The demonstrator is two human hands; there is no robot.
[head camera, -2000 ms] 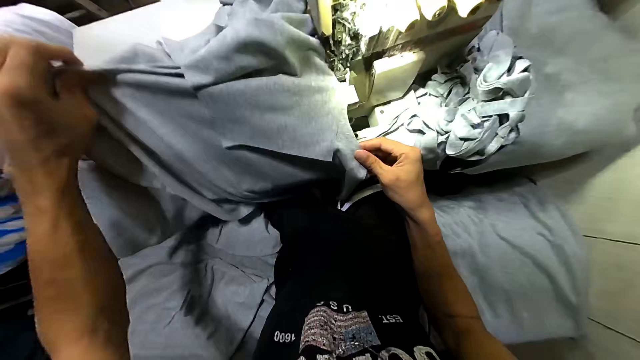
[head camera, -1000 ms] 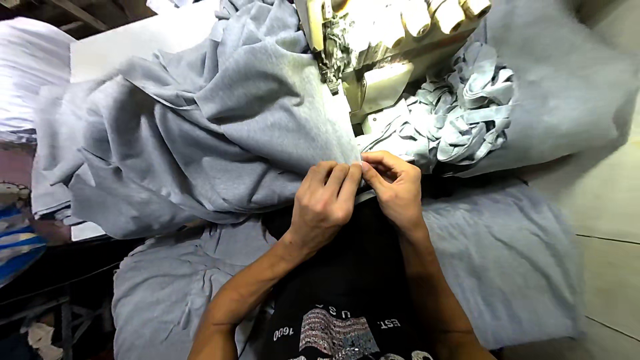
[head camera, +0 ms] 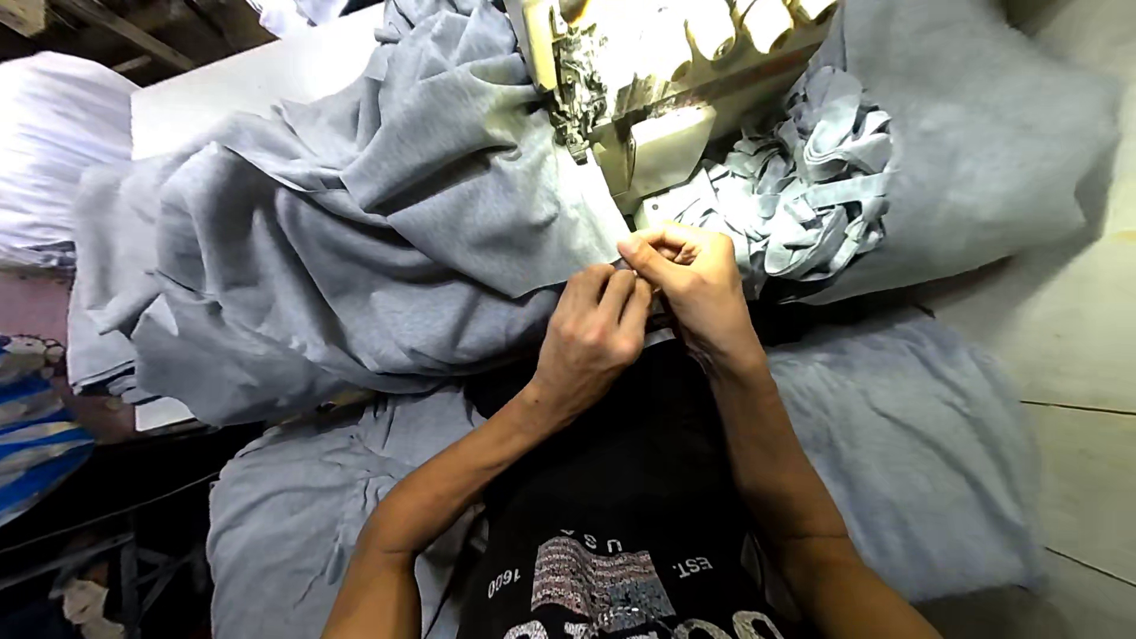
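Grey knit fabric [head camera: 355, 240] lies in heavy folds over the table and runs up to the needle area of an overlock sewing machine [head camera: 657, 98]. Just below the machine, my left hand [head camera: 595, 333] has its fingers closed on the near edge of this fabric. Touching it on the right, my right hand [head camera: 697, 280] pinches the same edge between thumb and forefinger. The fingertips of both hands meet, and the bit of cloth between them is mostly hidden. From there the fabric edge runs up to the presser foot [head camera: 579, 146].
Cut grey fabric strips [head camera: 799, 195] are heaped right of the machine, beside a large grey cloth [head camera: 976, 142]. Thread cones [head camera: 763, 22] stand at the top. A white bundle [head camera: 62, 151] is at the left, and more grey cloth [head camera: 896, 444] hangs at the lower right.
Two seconds ago my left hand held the fabric up at the far left; it has since come right, beside my right hand. The raised fabric has dropped into folds on the table.
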